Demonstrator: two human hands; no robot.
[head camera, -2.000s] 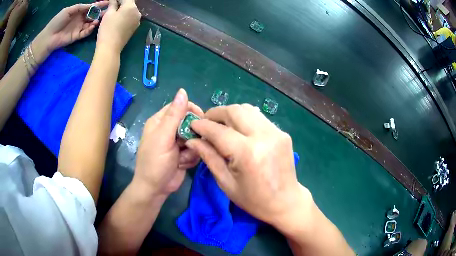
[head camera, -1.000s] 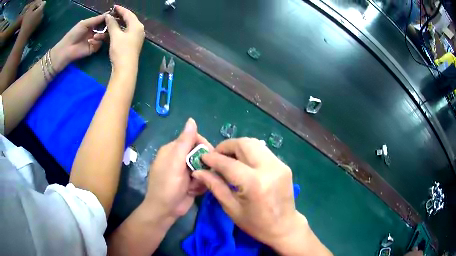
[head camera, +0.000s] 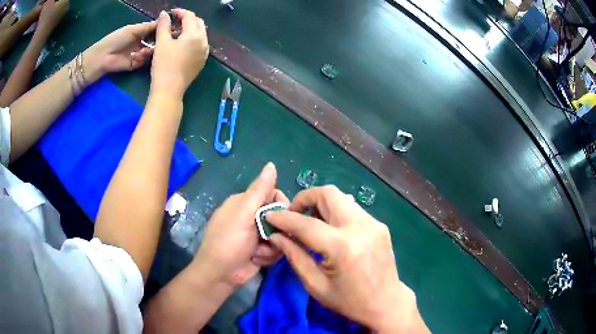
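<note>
My left hand (head camera: 238, 228) holds a small white-rimmed square housing (head camera: 262, 225) between thumb and fingers, its open side towards me. A green circuit board shows inside the rim, mostly covered by my fingers. My right hand (head camera: 343, 251) presses its index finger and thumb onto the board. A crumpled blue cloth (head camera: 281, 303) lies below my hands. Two loose greenish circuit boards (head camera: 306, 177) (head camera: 366, 194) lie on the dark green surface just beyond my right hand.
A neighbour's hands (head camera: 173, 55) hold a part at upper left, above a flat blue cloth (head camera: 98, 137). Blue thread snips (head camera: 227, 121) and a white scrap (head camera: 176, 204) lie between us. Beyond the brown strip (head camera: 327, 124), the belt carries a housing (head camera: 402, 140) and a pile (head camera: 561, 274).
The view has shifted, so most things sit lower in the picture. The housing has tilted in my left hand, and my right fingers now cover more of the board.
</note>
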